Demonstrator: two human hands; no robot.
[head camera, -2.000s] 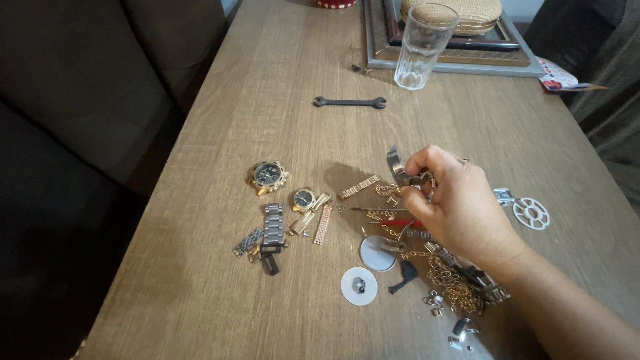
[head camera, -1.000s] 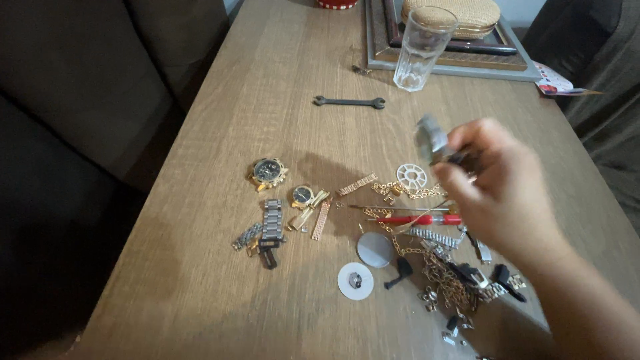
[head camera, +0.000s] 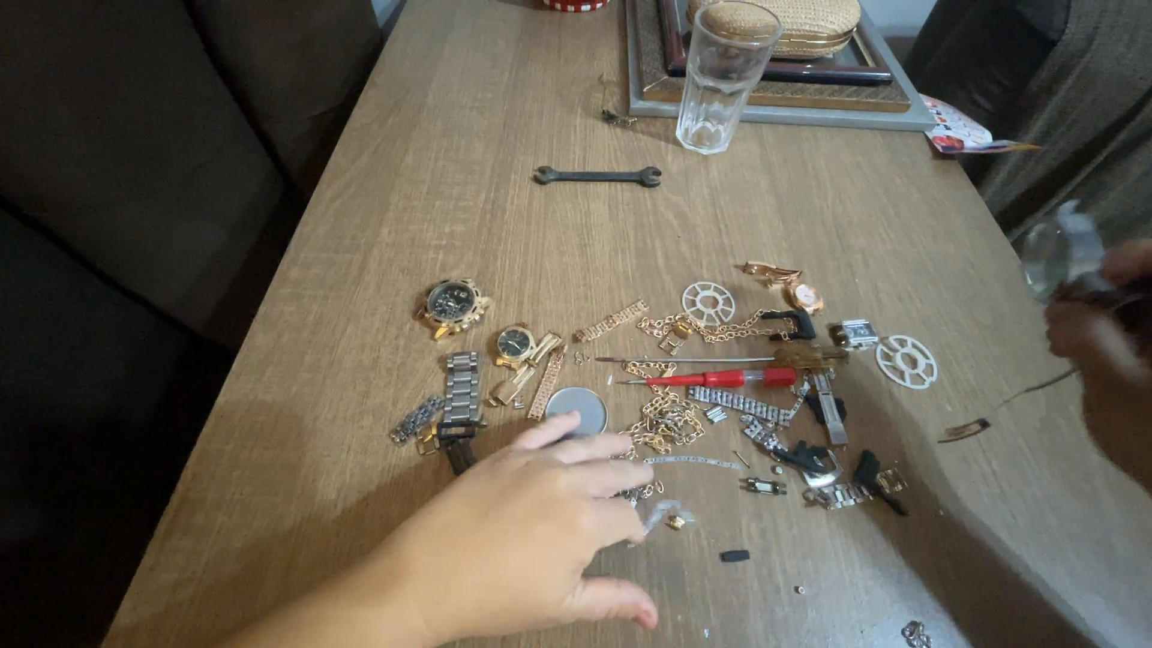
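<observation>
My left hand (head camera: 531, 522) is spread low over the near side of a pile of watch parts, its fingers by a grey round disc (head camera: 578, 412) and gold chains (head camera: 670, 423). Part of the pile lies hidden under it. At the right edge my right hand (head camera: 1102, 324), blurred, holds a silvery watch part (head camera: 1065, 247); a thin strap hangs below. A red-handled screwdriver (head camera: 738, 377) lies beside a longer screwdriver (head camera: 702, 359). Two gold watches with dark dials, a larger one (head camera: 453, 301) and a smaller one (head camera: 515, 343), rest left of the pile, above a steel watch band (head camera: 463, 387).
An open-end wrench (head camera: 598, 176) lies beyond the parts. Farther back stand a drinking glass (head camera: 720, 81) and stacked picture frames (head camera: 652, 90) bearing a woven clutch (head camera: 792, 27). White spoked discs (head camera: 906, 362) and small loose pieces (head camera: 735, 555) are scattered at the right and near side.
My left hand has come into view over the near side of the pile. My right hand has moved from above the parts to the right edge, still holding the silvery piece.
</observation>
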